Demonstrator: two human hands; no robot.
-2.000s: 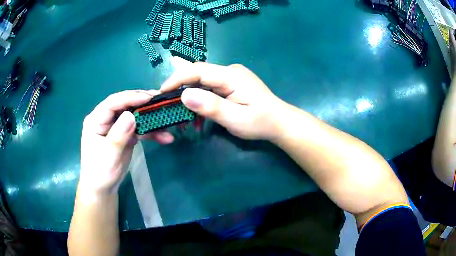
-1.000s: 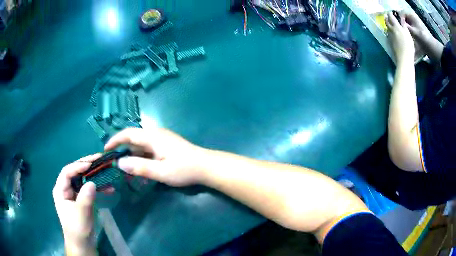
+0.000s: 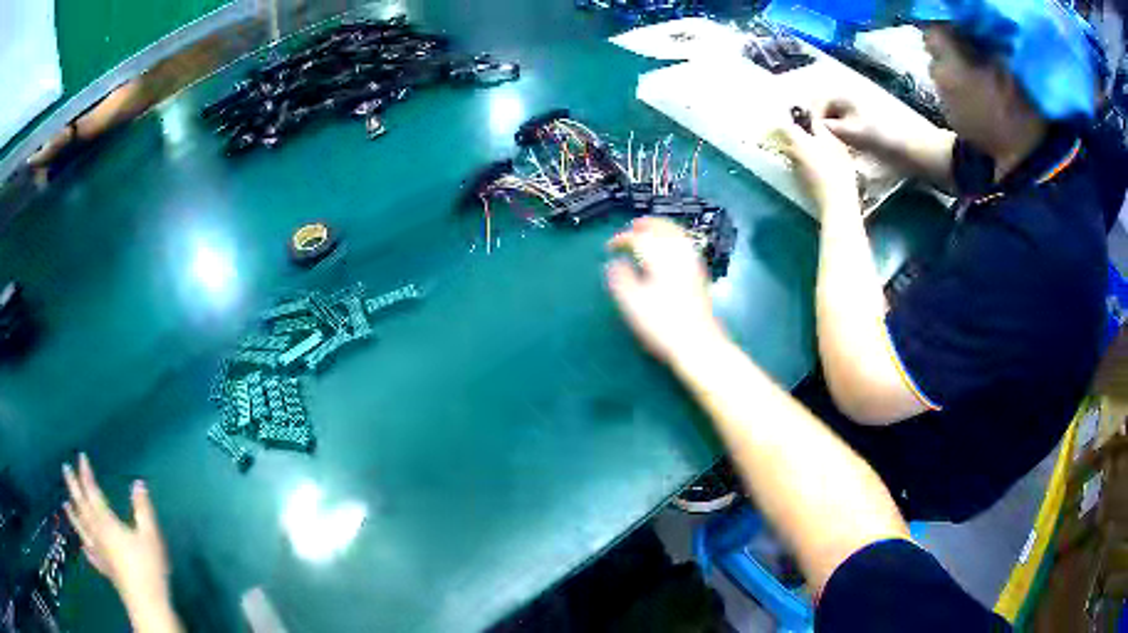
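Note:
My left hand (image 3: pixel 120 540) is over the mat at the lower left, palm down, fingers spread and empty. My right hand (image 3: pixel 658 282) is stretched out at the near edge of the wired connector assemblies (image 3: pixel 591 198), black blocks with thin multicoloured wires. Its fingers are blurred, and whether they touch or hold a block cannot be told. The loose green perforated retainers (image 3: pixel 270 408) lie in a pile between my hands, left of centre.
A tape roll (image 3: pixel 312 241) lies beyond the green pile. A dark heap of black parts (image 3: pixel 334 84) is at the far side. More wired assemblies (image 3: pixel 52 571) lie at the left edge. A co-worker (image 3: pixel 990 309) works over a white board (image 3: pixel 730 118) at the right.
The view has turned right and up. My hands have come apart; the housing with the green face has left them. My right hand has moved out to the wired assemblies; my left has opened.

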